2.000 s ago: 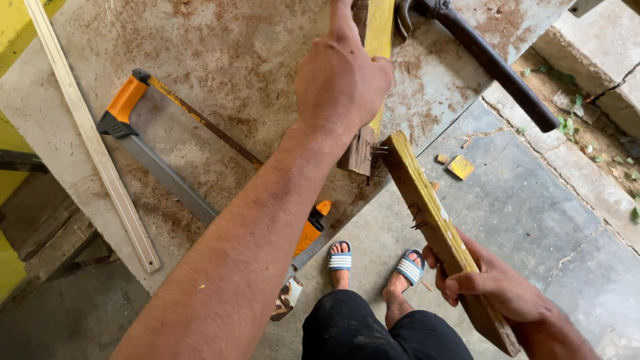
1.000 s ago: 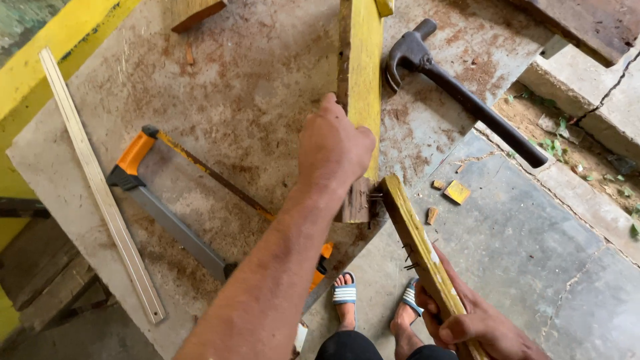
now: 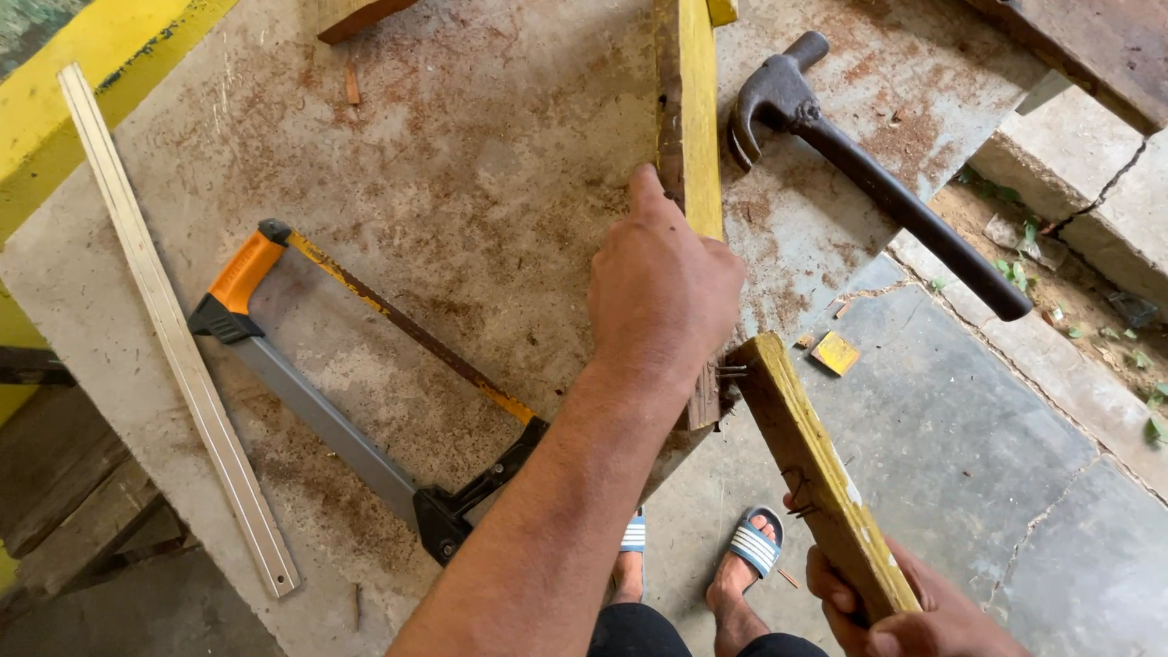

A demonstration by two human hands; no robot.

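Note:
My left hand (image 3: 666,283) grips a long yellow-painted wooden piece (image 3: 701,119) lying on the worktable, its index finger stretched along the near side. My right hand (image 3: 899,602) holds a shorter yellow-painted wooden piece (image 3: 812,456) by its lower end, beyond the table edge. Nails stick out between this piece's upper end and the end of the long piece; bent nails also protrude from its side. A claw hammer (image 3: 876,173) lies to the right of the long piece. A hacksaw (image 3: 328,420) with orange parts rests left of my left forearm, which covers part of it.
The worktable (image 3: 456,182) carries sawdust. A flat metal strip (image 3: 178,338) lies along its left side, a wood block (image 3: 360,14) at the top. Another board (image 3: 1095,55) is at the upper right. Small yellow wood offcuts (image 3: 835,353) lie on the floor past the table edge.
Little has moved between my hands; both keep hold of their wooden pieces. The view has shifted, bringing the whole hammer and the wood block at the top into sight.

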